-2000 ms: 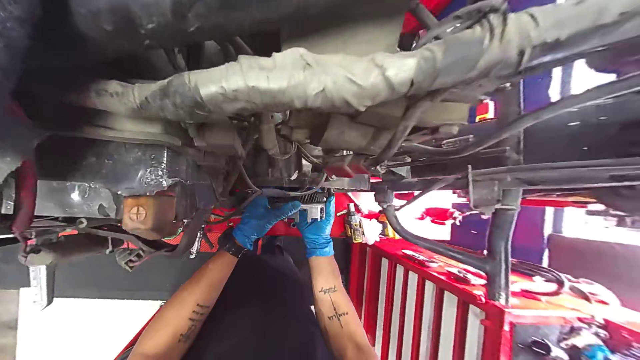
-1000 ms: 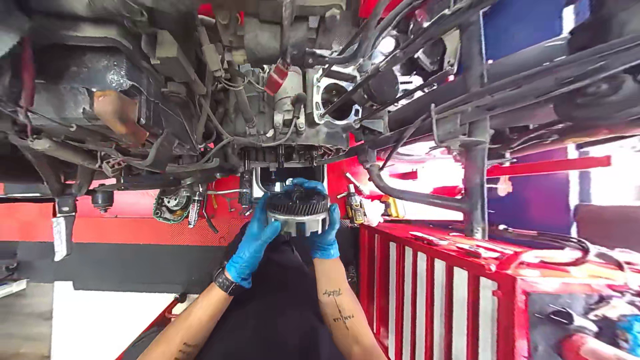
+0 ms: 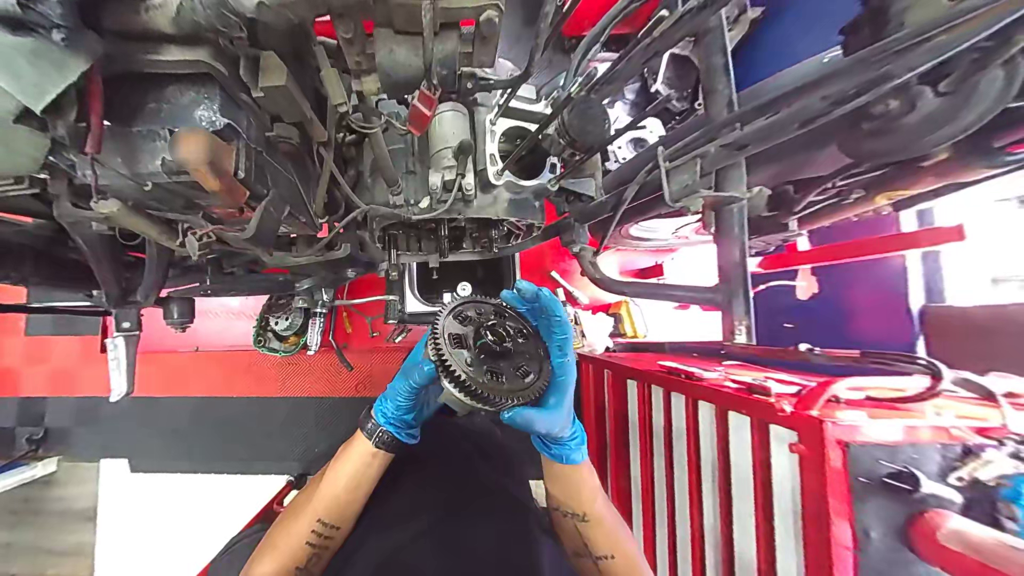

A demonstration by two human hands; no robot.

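Note:
A clutch basket with a toothed gear rim [image 3: 494,352] is held between my two hands, its dark flat gear face turned up toward me. My left hand [image 3: 410,396], in a blue glove with a black watch at the wrist, supports its left side and underside. Round its right edge curl the blue-gloved fingers of my right hand [image 3: 552,364]. Just above the basket is an engine case [image 3: 448,248] on the motorcycle, with bolts or studs pointing down. An exposed cylinder bore [image 3: 524,144] lies higher up.
A removed engine cover [image 3: 286,324] lies on the red surface at left. Behind the gear is a dark tray-like container [image 3: 416,298]. A red slatted metal cabinet [image 3: 720,388] stands at right, with hoses on top. Frame tubes [image 3: 730,200] and cables hang overhead.
The clutch basket has come down from the engine with both hands and has been tipped, so its gear face now shows. The view has tilted considerably.

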